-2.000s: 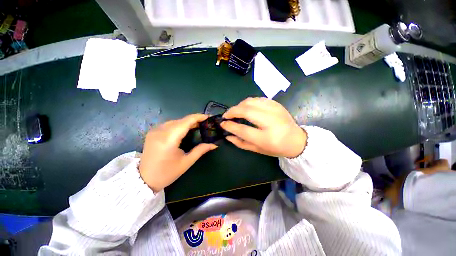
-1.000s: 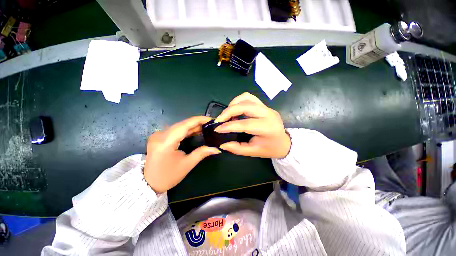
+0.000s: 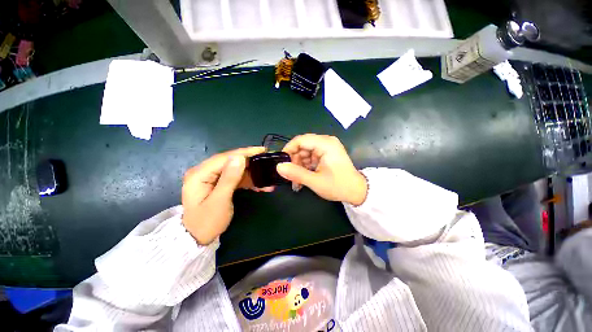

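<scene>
A black rounded-square watch head [image 3: 269,170] is held between both hands, its glossy dark face turned up, with no gold showing. My left hand [image 3: 217,188] grips its left side, thumb on top. My right hand [image 3: 322,170] grips its right side, thumb at the edge of the face. The fingers hide its underside and side edges. An empty-looking black watch case frame [image 3: 275,140] lies on the green bench [image 3: 214,133] just beyond the fingers, partly covered by them.
Stacked display modules [image 3: 305,75], tweezers [image 3: 217,72], white wipes [image 3: 137,96] and a solvent bottle [image 3: 474,54] stand along the rail. A white tray [image 3: 259,18] is beyond it. Another watch head [image 3: 52,177] lies far left; a metal grid rack [image 3: 561,117] is far right.
The watch head is tilted so that its glossy face shows. My left thumb has moved onto it, and the right fingers have curled behind it. The view has shifted slightly.
</scene>
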